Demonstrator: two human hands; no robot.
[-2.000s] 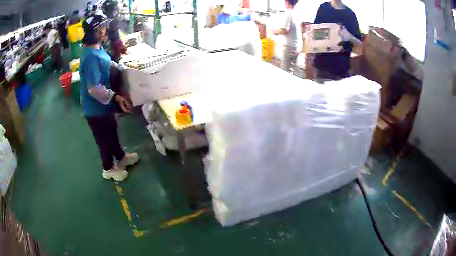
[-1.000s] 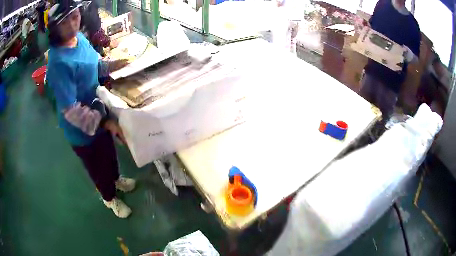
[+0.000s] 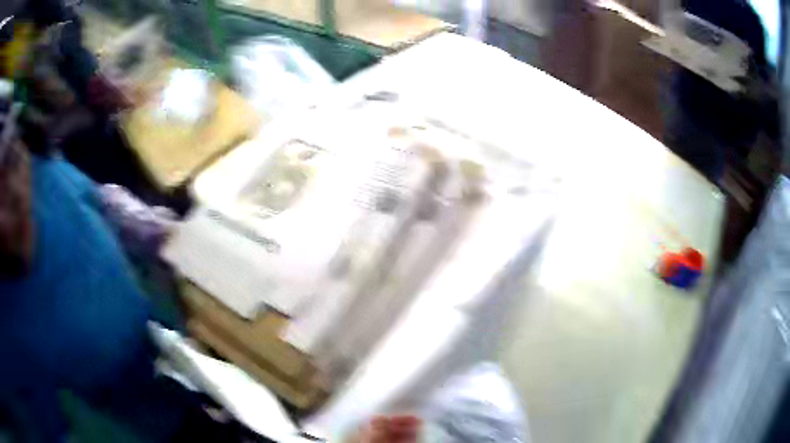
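Observation:
A large white carton (image 3: 433, 346) stands on the pale table. It holds a blurred stack of flat printed white pieces (image 3: 286, 186) and brown cardboard edges. At the bottom edge, a small blurred part of my right hand (image 3: 390, 428), as it appears, shows at the carton's near side, left of a crinkled whitish sleeve cover or bag (image 3: 481, 402). Its fingers and any hold are not clear. My left hand is not in view.
A person in a blue top (image 3: 74, 303) stands close at left. An orange-red and blue tape dispenser (image 3: 682, 266) lies on the pale table (image 3: 606, 346). Another person in dark clothes (image 3: 728, 112) holds a pale panel at upper right. Wrapped goods (image 3: 754, 355) border the right side.
The view has moved in close over the table and carton. The person in blue looms larger at left. The hand and whitish cover appear further right than a second ago.

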